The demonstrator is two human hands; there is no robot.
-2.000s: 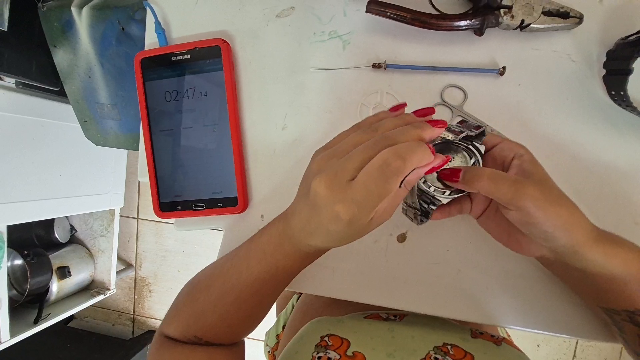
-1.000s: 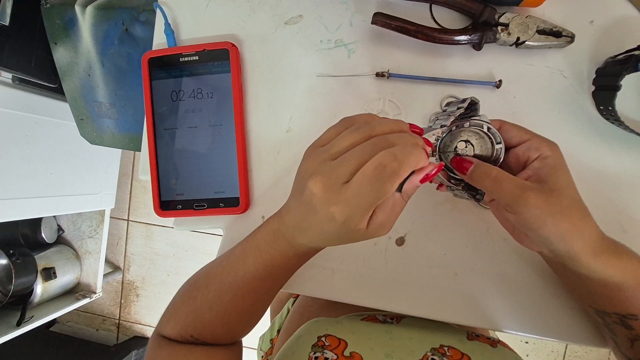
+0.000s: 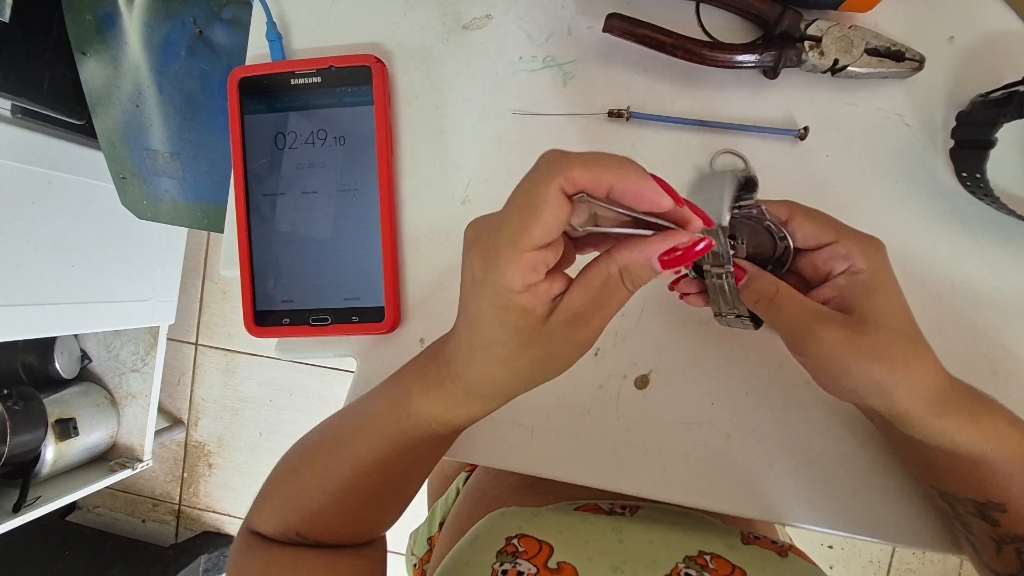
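My right hand (image 3: 832, 296) holds a metal wristwatch (image 3: 760, 236) by its case, thumb in front and fingers behind. The watch's metal link bracelet (image 3: 726, 292) hangs on the case's left side. Between the thumb and fingers of my left hand (image 3: 552, 264) are metal tweezers (image 3: 624, 220), their tips at the bracelet and partly hidden by the red-nailed fingertips. Just behind the watch a metal ring handle (image 3: 730, 156) shows on the white table. Whether the tweezers' tips touch a part cannot be seen.
A tablet in a red case (image 3: 392, 200) lies at left with a blue cable (image 3: 274, 40). Beyond my hands are a blue thin-needled tool (image 3: 712, 122) and combination pliers (image 3: 768, 48). A black watch strap (image 3: 980, 152) lies far right. An open drawer (image 3: 156, 384) stands lower left.
The watch has been tilted, so its round case no longer faces the camera as it did one second ago. Tweezers now show in my left hand, which has turned.
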